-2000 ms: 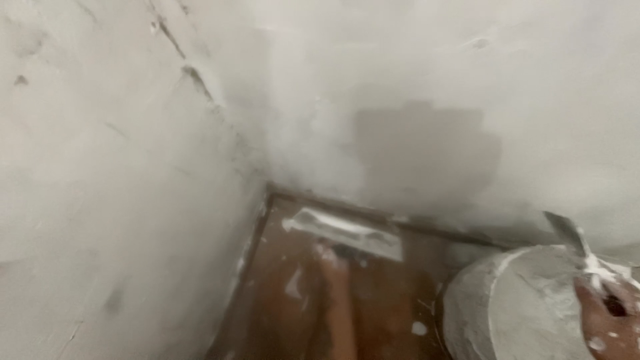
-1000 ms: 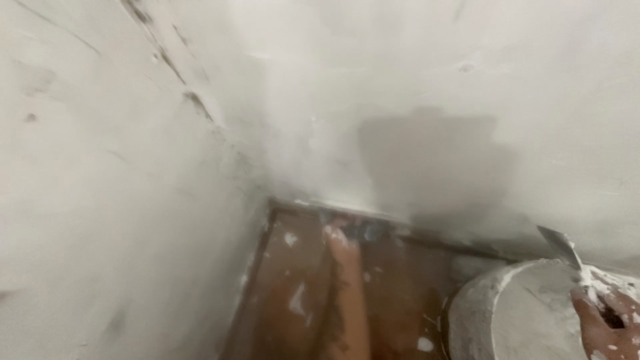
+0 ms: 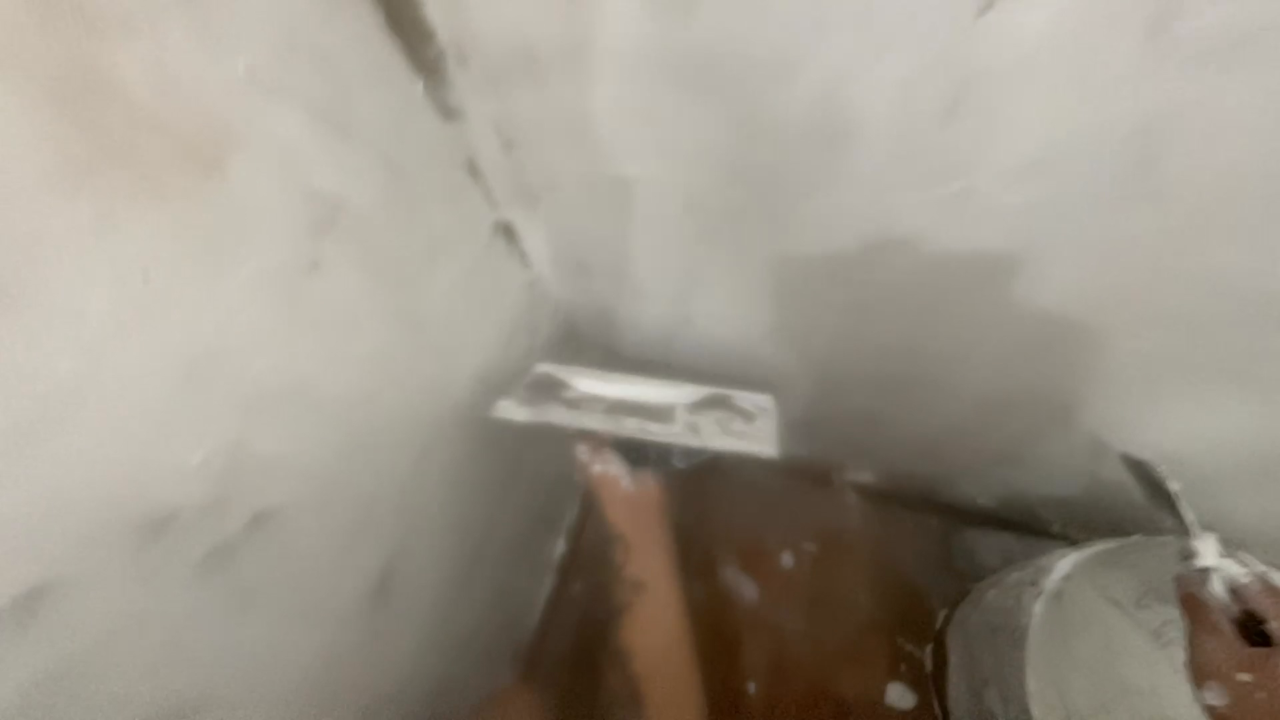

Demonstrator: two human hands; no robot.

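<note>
My left hand (image 3: 615, 465), flecked with white, reaches out at the centre on an outstretched arm. It holds a wide-bladed finishing trowel (image 3: 650, 410) whose long blade, smeared with whitish compound, faces up near the wall corner. Its handle is mostly hidden. At the lower right edge, my right hand (image 3: 1235, 640) grips a smaller putty knife (image 3: 1160, 490) coated with white compound, its blade pointing up and left. Just beside and below this hand is a round bucket (image 3: 990, 650) with pale grey material in its opening. Motion blur softens the hands and tools.
A left plastered wall (image 3: 250, 400) meets a right plastered wall (image 3: 900, 150) in a corner with a dark, rough crack (image 3: 420, 50). A shadow falls on the right wall. The reddish-brown floor (image 3: 800, 620) below bears white splatters.
My left hand has lifted the wide trowel from the foot of the wall, and its compound-smeared face shows again. My right hand stays by the bucket with the putty knife.
</note>
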